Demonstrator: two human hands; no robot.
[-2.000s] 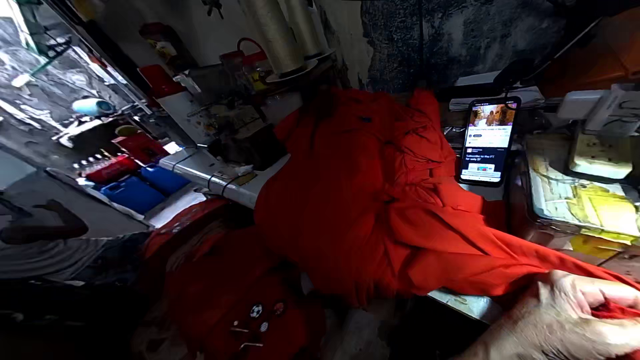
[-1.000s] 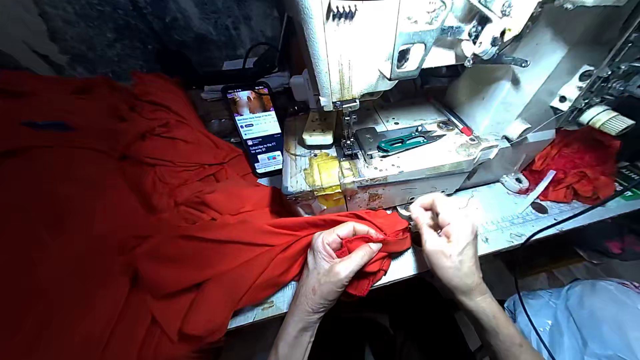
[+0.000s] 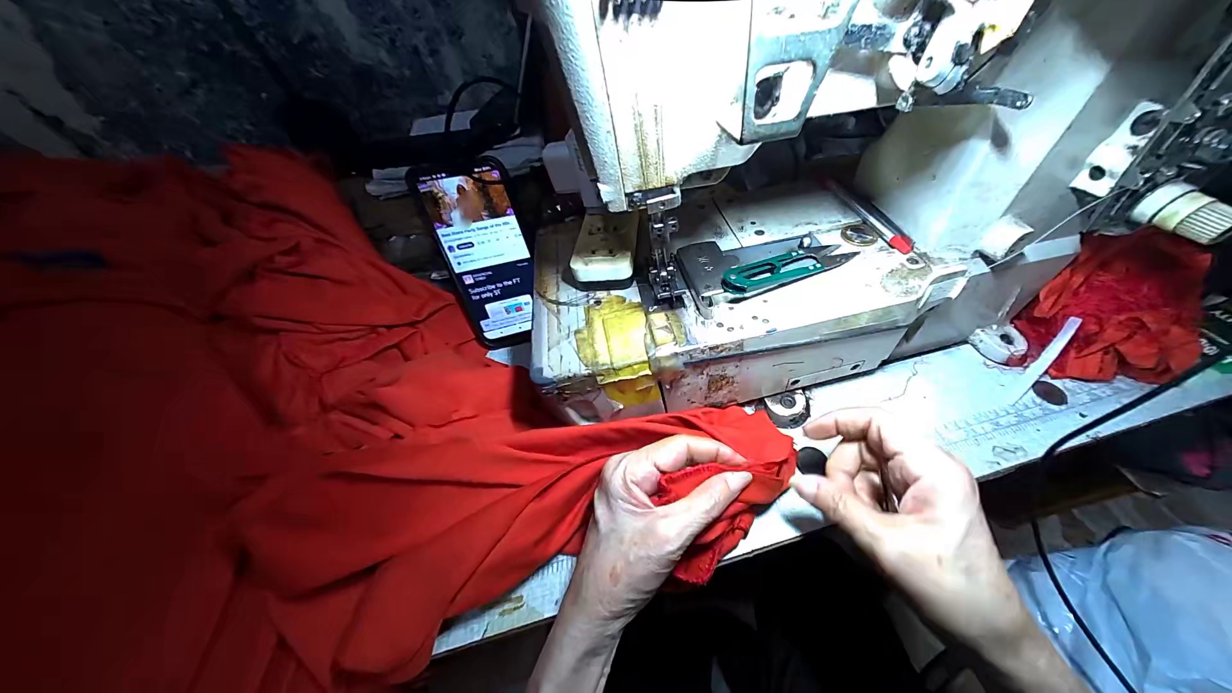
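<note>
My left hand (image 3: 659, 505) pinches the edge of a large red cloth (image 3: 385, 500) between thumb and fingers, at the table's front edge. Just right of the cloth's end, my right hand (image 3: 890, 491) is curled, its thumb near the cloth; whether it holds something small cannot be told. The cloth spreads over the left half of the view. Behind my hands stands an industrial sewing machine (image 3: 654, 96), its presser foot (image 3: 664, 279) above the bed. Green-handled thread snips (image 3: 780, 272) lie on the bed.
A lit phone (image 3: 476, 250) lies left of the machine. A red-tipped pen (image 3: 881, 223) rests on the bed. Red fabric scraps (image 3: 1121, 308), a white strip (image 3: 1047, 358) and a black cable (image 3: 1044, 539) are at the right. A pale blue plastic bag (image 3: 1136, 606) sits at the lower right.
The view has swung right and down since two seconds ago, bringing the machine into sight. Over the last second, my left hand has kept its pinch on the cloth while my right fingers have spread somewhat.
</note>
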